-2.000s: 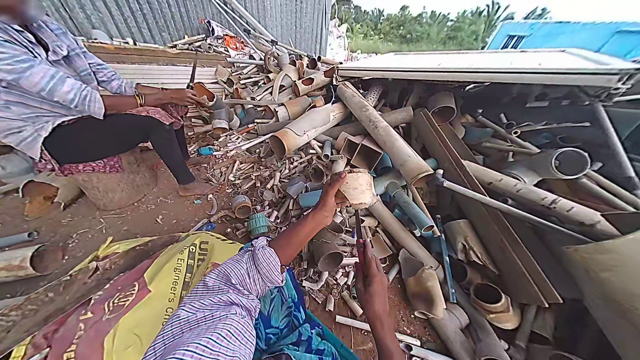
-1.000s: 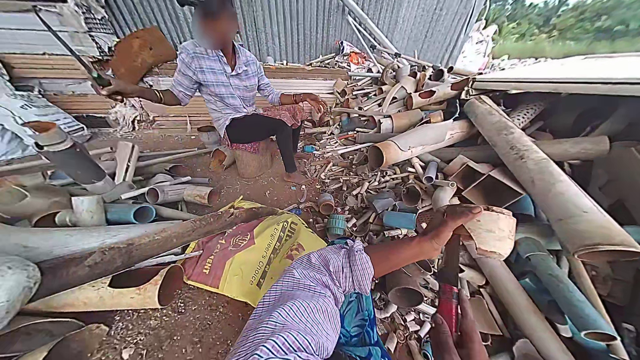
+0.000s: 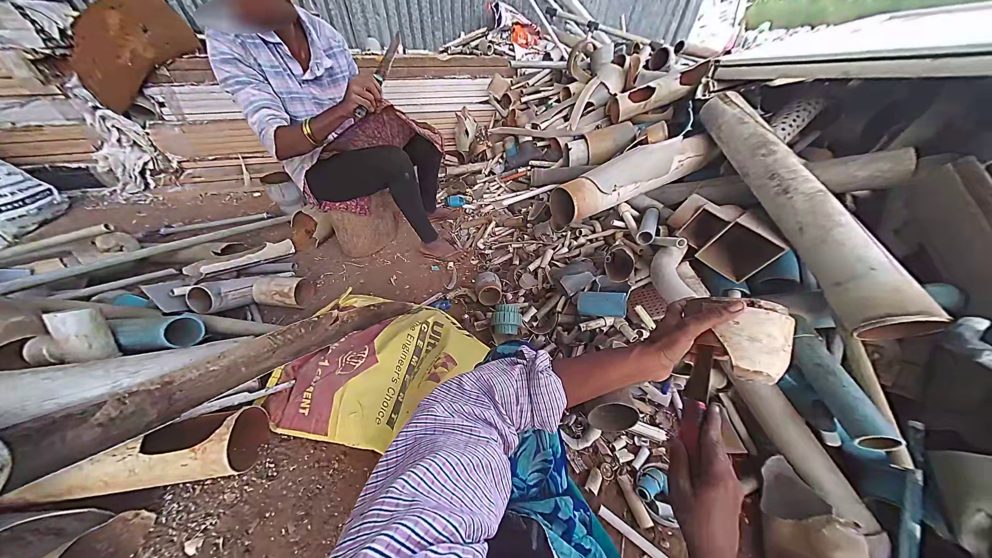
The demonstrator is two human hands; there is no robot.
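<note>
My left hand [image 3: 694,333] grips a short, wide, cream piece of plastic pipe [image 3: 756,341] by its left edge. Below it, my right hand [image 3: 707,473] is closed round the red handle of a knife [image 3: 699,380], whose blade points up against the lower left of the piece. A heap of pipe offcuts and fittings lies under both hands. A teal ribbed fitting [image 3: 508,318] and a blue pipe piece [image 3: 602,304] are left of my hands.
A person [image 3: 333,116] sits across on a stump [image 3: 368,225], holding a blade. Long pipes [image 3: 821,217] lean at right; more [image 3: 194,364] lie at left. A yellow and maroon cement sack [image 3: 372,372] lies on the ground. A pale panel [image 3: 852,58] juts in at upper right.
The other person's blade, held out to the far left a second ago, is now upright over the lap. The pipe piece and the knife remain in my hands. The view has swung about.
</note>
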